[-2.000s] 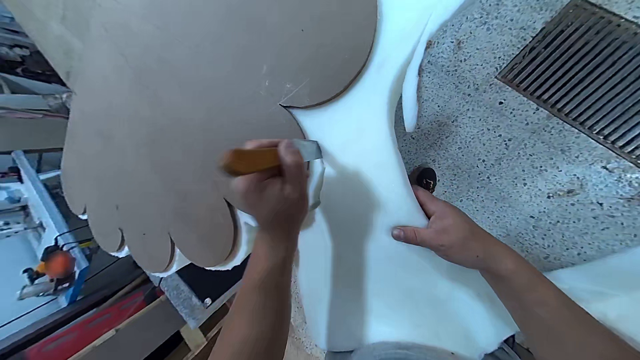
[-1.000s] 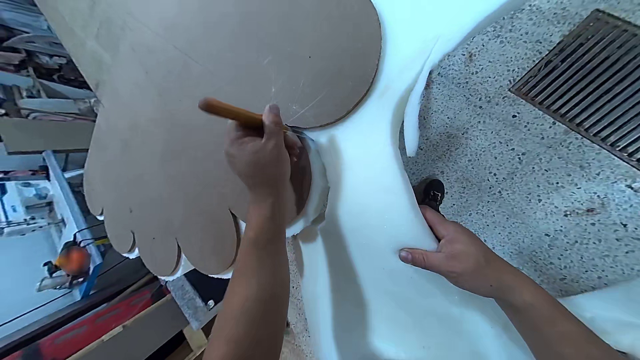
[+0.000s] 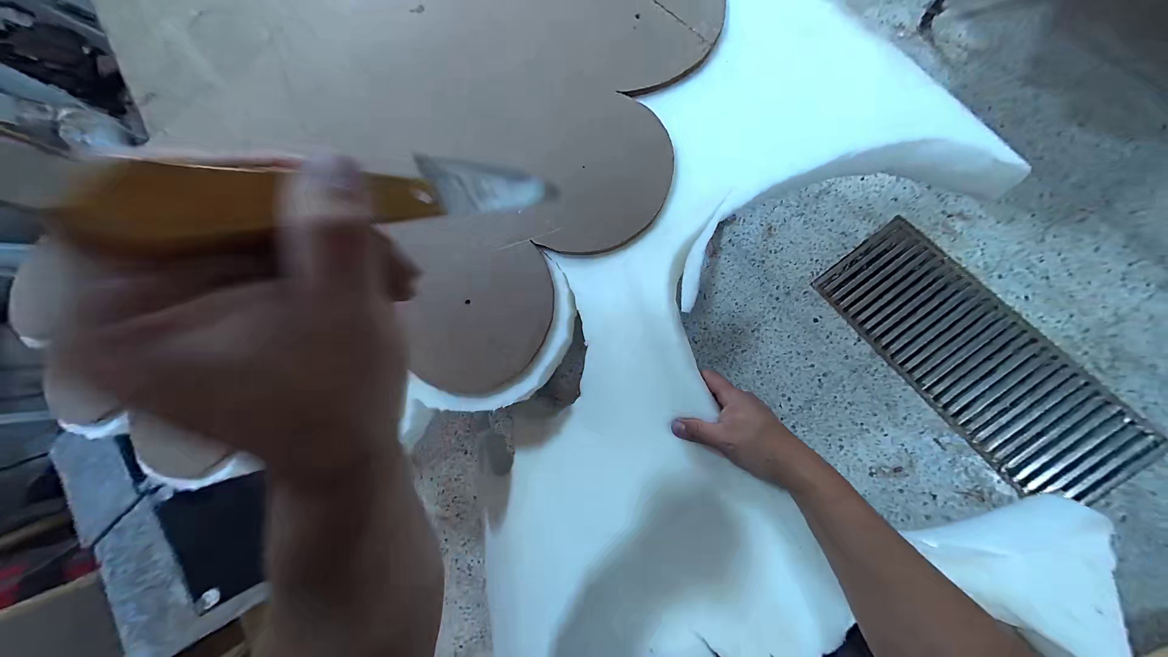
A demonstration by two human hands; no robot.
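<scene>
My left hand, blurred and raised near the camera, grips the orange-brown handle of a knife whose blade points right, over a brown scalloped board. White foam sheet lies under the board and sticks out past its rounded edge. A gap in the foam shows beside the lower right lobe. My right hand pinches the right edge of the loose foam, thumb on top and fingers beneath. A thin curled foam strip hangs from that edge above this hand.
Speckled floor lies below, with a metal drain grate at the right. Another piece of white foam is at the lower right. Blurred items and a dark panel are at the left.
The knife has lifted away from the foam edge and moved left with my left hand. The foam now stands apart from the lower right lobe. The view has shifted.
</scene>
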